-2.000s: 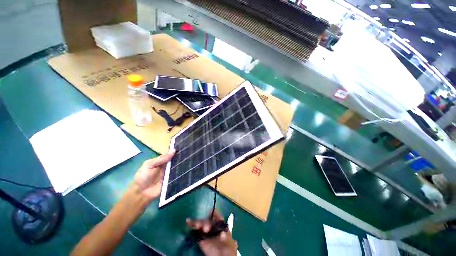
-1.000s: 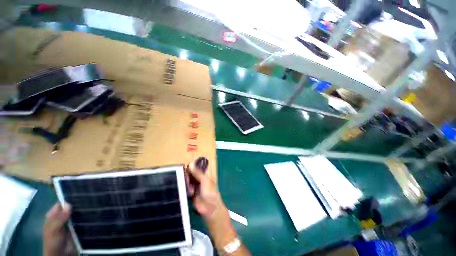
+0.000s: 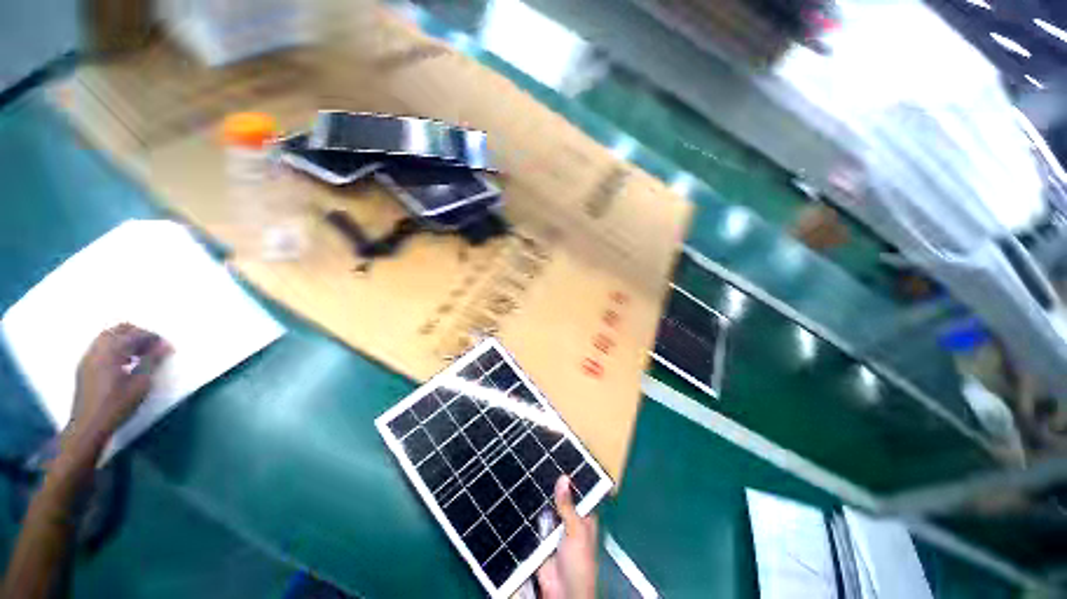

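My right hand (image 3: 570,557) holds a framed solar panel (image 3: 491,462) by its lower right edge, thumb on the face, grid side up. My left hand (image 3: 117,372) is over the stack of white sleeves (image 3: 152,293) at the left, blurred; whether its fingers grip a sleeve I cannot tell. Several smaller panels (image 3: 439,193) lie overlapped on the cardboard sheet (image 3: 527,281), with a black cable and connector (image 3: 369,243) beside them.
A bottle with an orange cap (image 3: 249,164) stands on the cardboard's left. A white stack (image 3: 240,26) is at the far end. A single panel (image 3: 690,337) lies right of the cardboard. White sleeved packets (image 3: 790,544) lie at the lower right. A white strip (image 3: 630,569) is beside my right hand.
My left hand has let go of the panel and moved left onto the white stack. My right hand now holds the panel alone, turned diagonally. The view has swung back left.
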